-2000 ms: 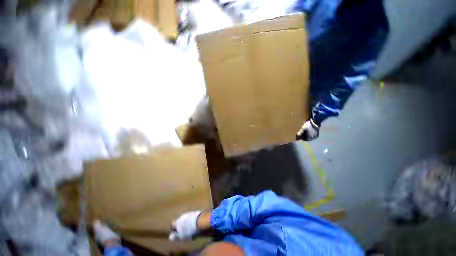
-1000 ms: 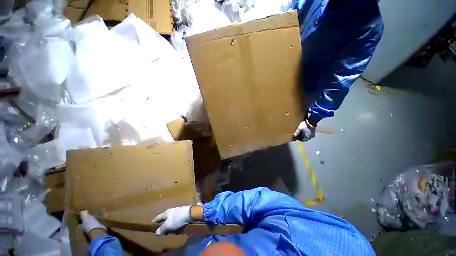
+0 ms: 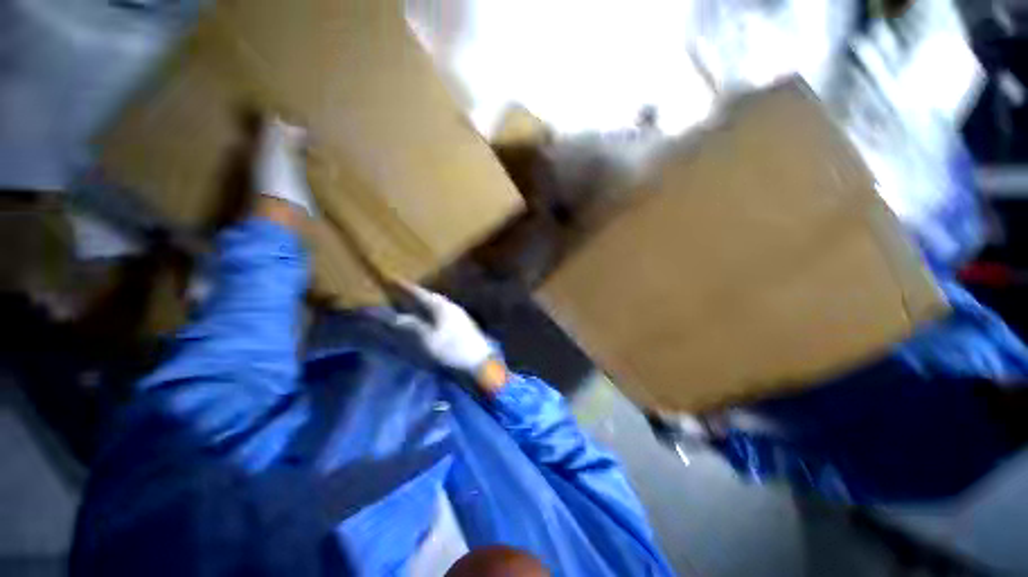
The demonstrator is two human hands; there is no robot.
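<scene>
A brown cardboard carton (image 3: 395, 135) is in front of me at the upper left, tilted, with a fold or flap along its near side. My left hand (image 3: 281, 167), in a white glove, is on the carton's near part, its fingers partly hidden and blurred. My right hand (image 3: 449, 329), in a white glove, holds the carton's lower edge near its corner. The frame is blurred by motion.
A person in blue (image 3: 902, 417) at the right holds another large brown carton (image 3: 744, 259). Bright white packing foam (image 3: 575, 62) is heaped beyond the cartons. Grey floor (image 3: 676, 507) shows at the bottom, between me and that person.
The view has swung, so my carton now lies at the upper left and tilted. The other person's carton appears farther right and lower. Both my hands remain on the carton.
</scene>
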